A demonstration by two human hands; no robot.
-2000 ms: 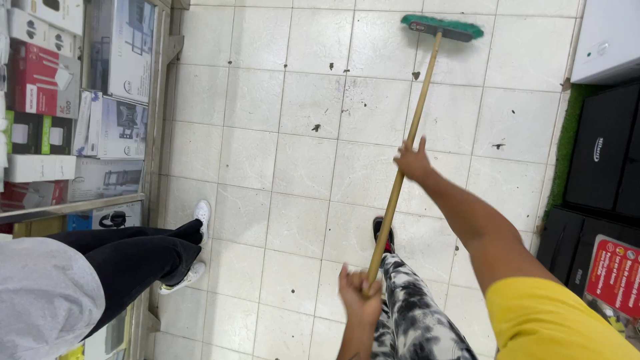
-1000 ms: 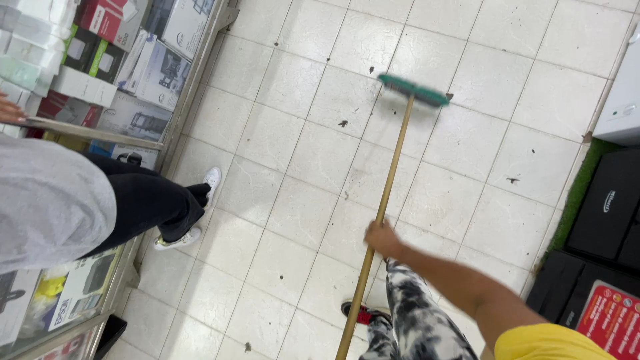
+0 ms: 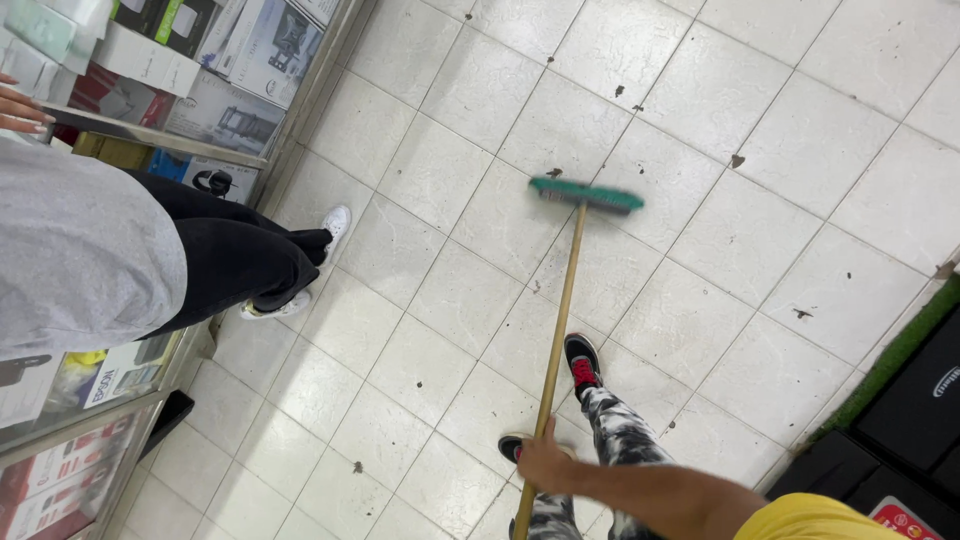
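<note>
A push broom (image 3: 586,196) with green bristles lies against the white tiled floor, ahead of my feet. Its long wooden handle runs down toward me. My right hand (image 3: 546,461) is closed around the handle near the bottom of the view. The lower end of the handle leaves the frame, and my left hand is not in sight. Small dark bits of debris (image 3: 738,160) are scattered on the tiles around the broom, one of them (image 3: 554,172) right by the bristles.
At left a person in a grey shirt (image 3: 90,247) and black trousers stands against a glass display case (image 3: 262,150) holding boxed goods. Black boxes (image 3: 911,412) and a green turf strip (image 3: 892,352) edge the floor at lower right. My shoes (image 3: 582,361) are near the handle.
The broom head has come closer to my feet. My left hand, on the lower handle two seconds ago, is out of view. The view has turned.
</note>
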